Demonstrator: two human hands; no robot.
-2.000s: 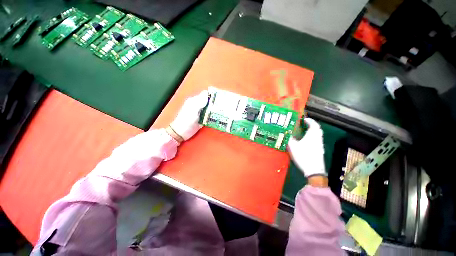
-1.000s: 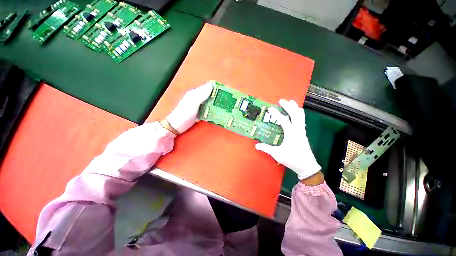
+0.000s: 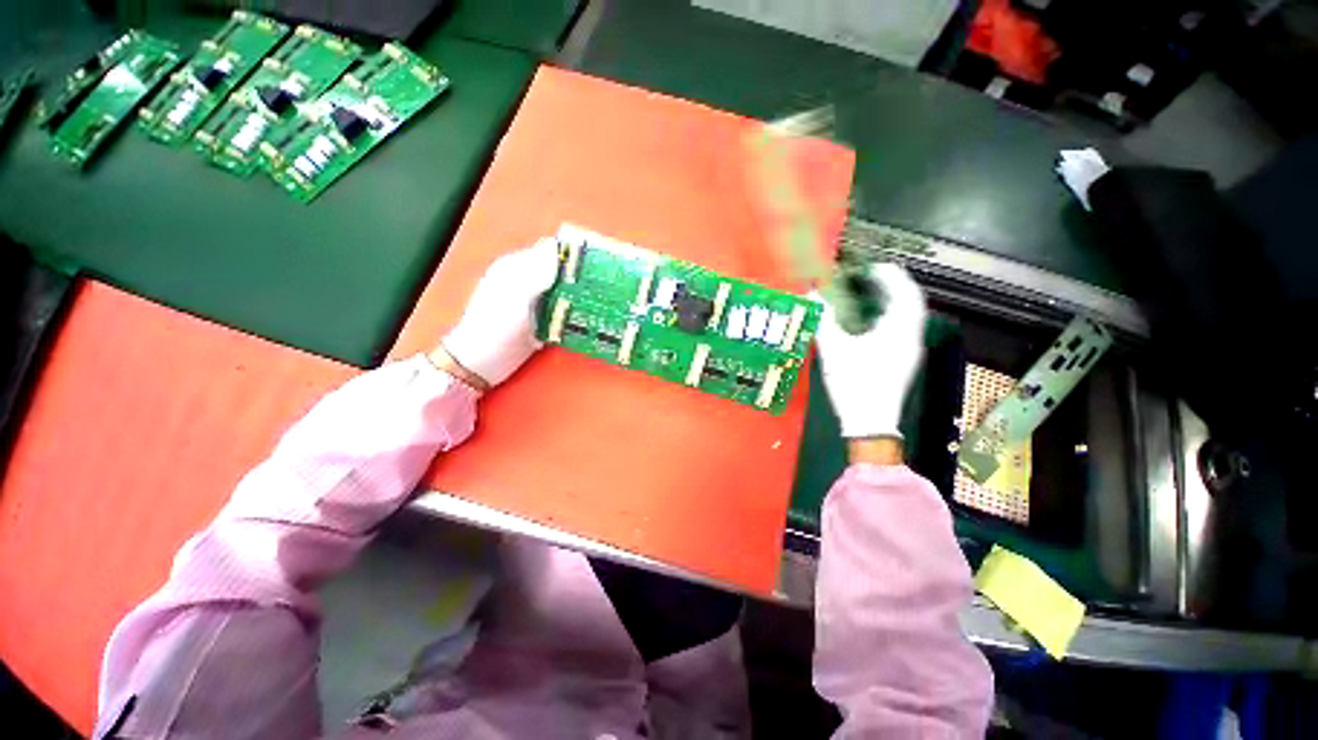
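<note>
My gloved left hand (image 3: 499, 315) grips the left end of a green circuit board (image 3: 672, 321). The board is held above the red-orange mat (image 3: 636, 492), component face up, showing cream connectors, a black block and white parts. My gloved right hand (image 3: 875, 347) is just past the board's right end. It holds the pale green inspection template (image 3: 788, 203), which is blurred and points up and away from me, off the board. The template's lower end is partly hidden by my fingers.
Several green boards (image 3: 347, 123) lie on the green bench (image 3: 362, 275) at upper left. Another red-orange sheet (image 3: 159, 463) is at left. A perforated strip (image 3: 1044, 388) lies over a tan board in the right recess. A yellow piece (image 3: 1031, 600) is at its edge. Another person's gloved hand (image 3: 1081, 177) shows at right.
One second ago the template lay over the board with my right hand across its right end. Now the template is lifted off and my right hand has moved right. My left hand still holds the board.
</note>
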